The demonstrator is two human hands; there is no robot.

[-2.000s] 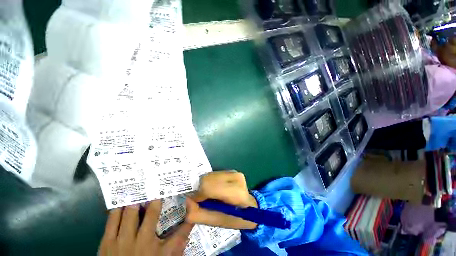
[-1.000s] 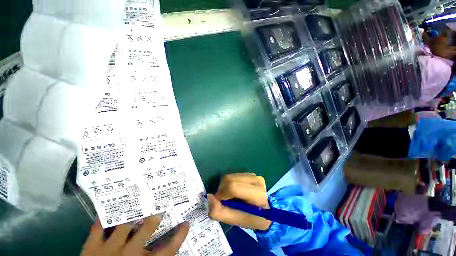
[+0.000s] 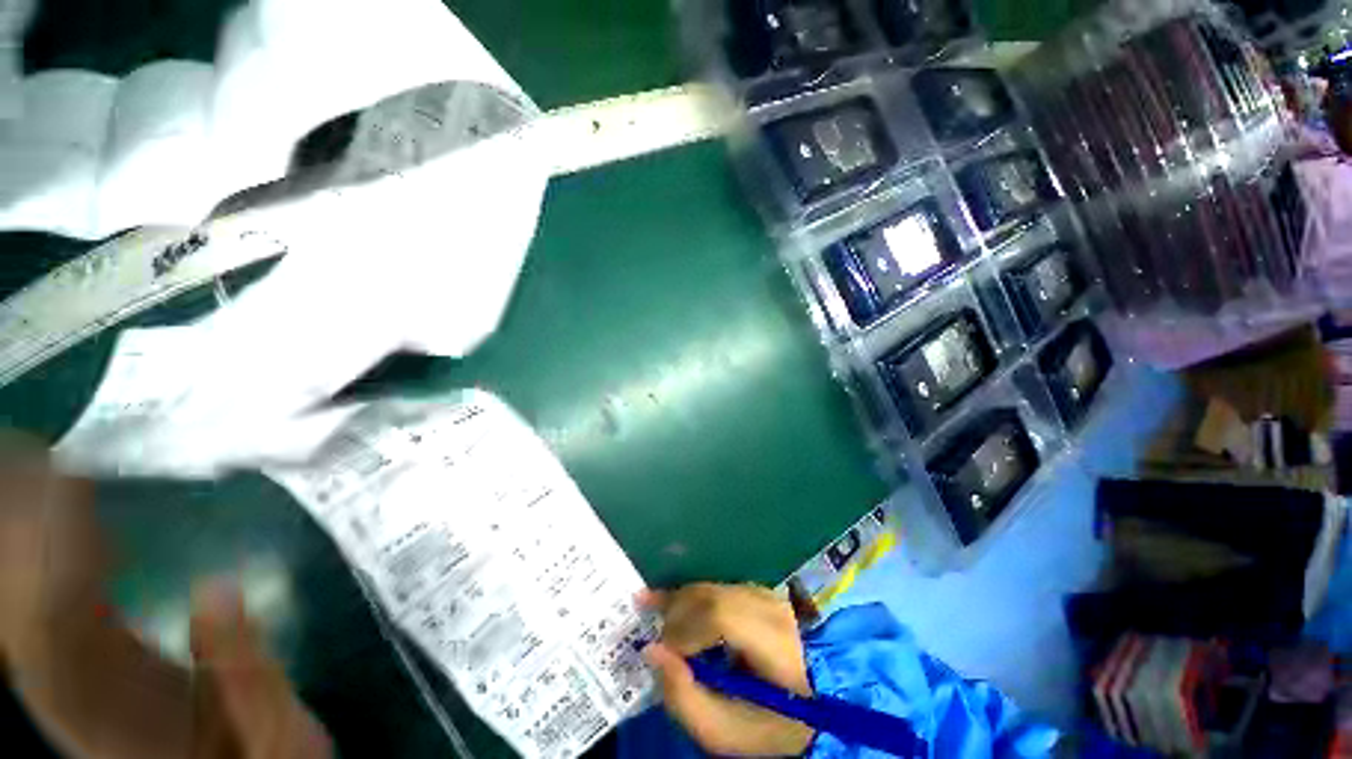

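A long white label strip (image 3: 460, 549) with small black print lies on the dark green bench, its upper part folded and blurred. My right hand (image 3: 734, 660) holds a dark blue pen (image 3: 808, 709), with its tip at the strip's lower right edge. My left hand (image 3: 148, 638) is at the lower left, strongly blurred, away from the strip's printed end; whether it holds anything cannot be told.
A clear blister tray (image 3: 875, 349) with black devices in two rows stands to the right. Stacked blister trays (image 3: 1171, 163) are behind it. A whitish tape strip (image 3: 630, 126) crosses the bench. Cartons and a pink sleeve show at the far right.
My left hand has let go of the strip's lower end and moved left. The strip has folded and swung, its printed end now slanting down right. My right hand still holds the pen.
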